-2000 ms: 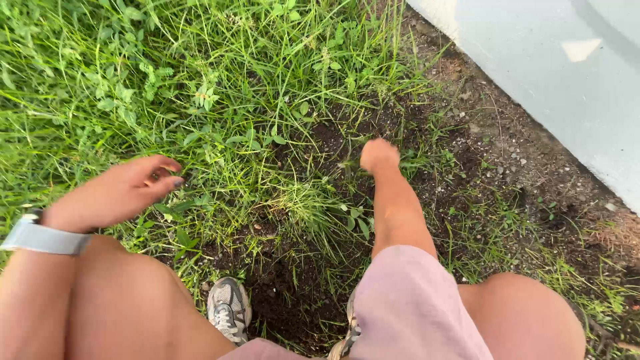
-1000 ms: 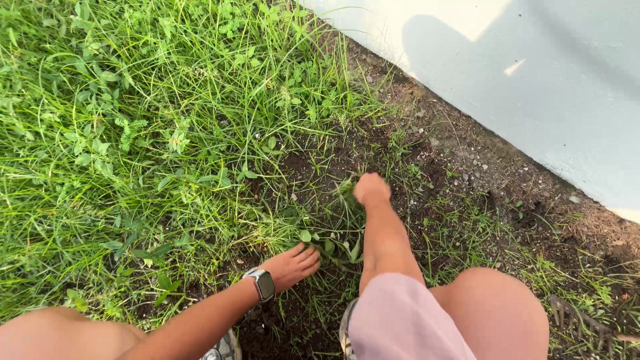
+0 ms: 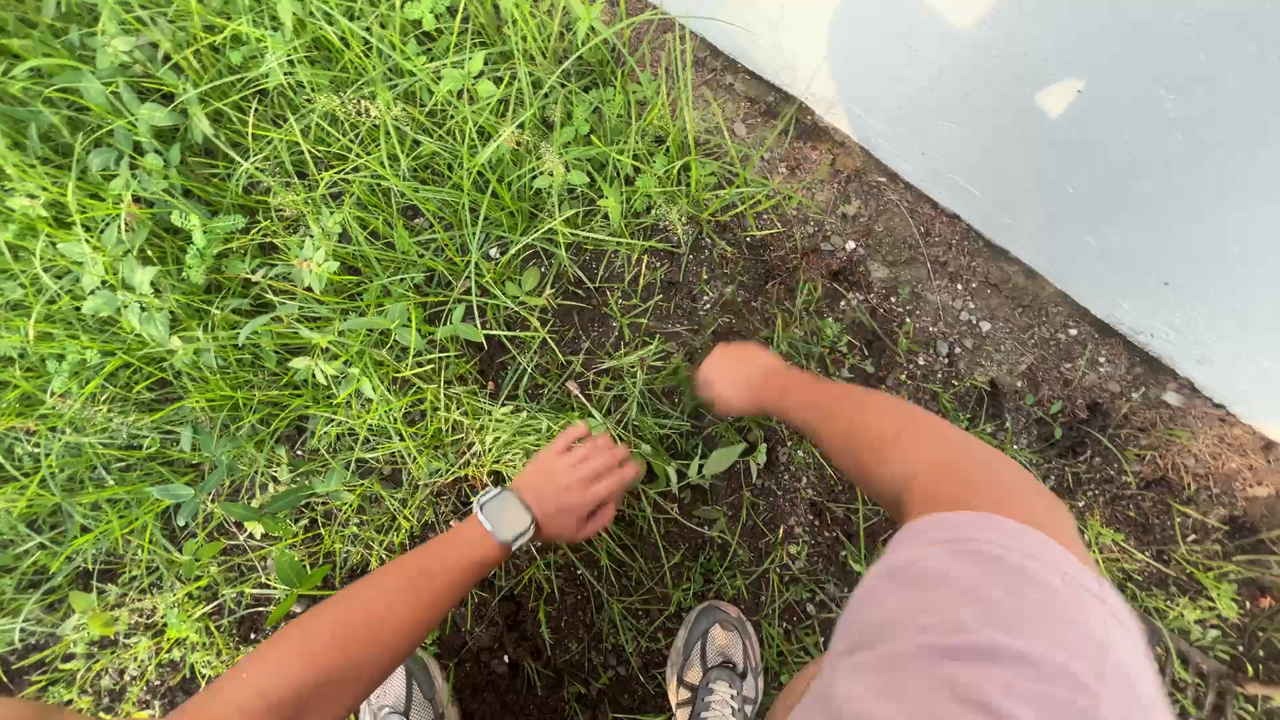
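My left hand [image 3: 577, 484], with a smartwatch [image 3: 507, 517] on its wrist, lies over the grass and weeds at the centre. Its fingers are bent, and a leafy weed [image 3: 722, 459] shows just right of its fingertips; whether the hand grips a stem cannot be told. Up and to the right, my right hand [image 3: 737, 378] is a blurred fist low over dark soil and short grass. What is inside that fist is hidden. Cut or flattened grass blades [image 3: 640, 385] lie between the two hands.
Dense grass [image 3: 250, 250] covers the left side. A pale painted wall [image 3: 1080, 180] with a strip of gravelly soil [image 3: 940, 300] along its base runs diagonally at the upper right. My two sneakers [image 3: 714, 660] stand on dark soil at the bottom.
My left hand has come from the left side, raised at first, to the weeds near my right hand. My right hand stays low over the same patch of ground.
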